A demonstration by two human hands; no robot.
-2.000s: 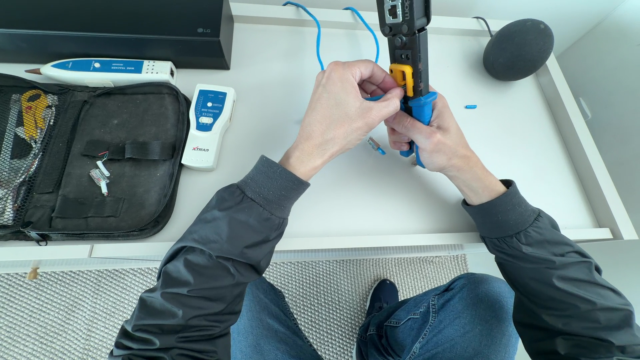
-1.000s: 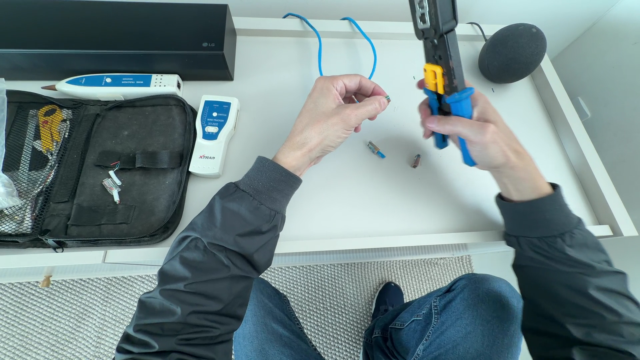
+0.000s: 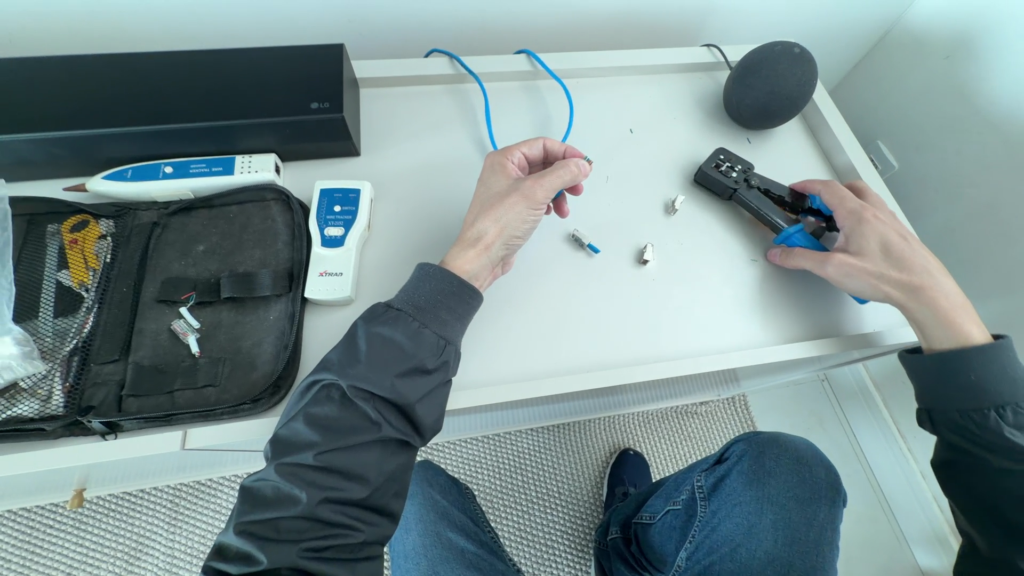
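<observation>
My left hand (image 3: 524, 200) pinches the end of a blue network cable (image 3: 486, 96); short coloured wire tips show past the thumb and forefinger. At the right, my right hand (image 3: 868, 240) is around the blue handles of a black crimping tool (image 3: 744, 188), which lies on the white desk top with its head toward the upper left. Between the hands lie a clear modular plug with a blue cable stub (image 3: 585, 242) and two small metallic connectors, one (image 3: 676, 205) nearer the tool, the other (image 3: 646, 254) lower down.
A black soundbar (image 3: 176, 104), a wire-tracker probe (image 3: 184, 177) and a white tracker unit (image 3: 339, 240) are at the left. An unzipped black tool case (image 3: 216, 320) holds yellow-handled scissors (image 3: 80, 248) behind mesh. A dark round speaker (image 3: 770, 85) stands at back right.
My right hand has lowered the crimping tool from beside my left hand to the desk at the right. My left hand has come away from the tool, and the connectors between the hands are now uncovered.
</observation>
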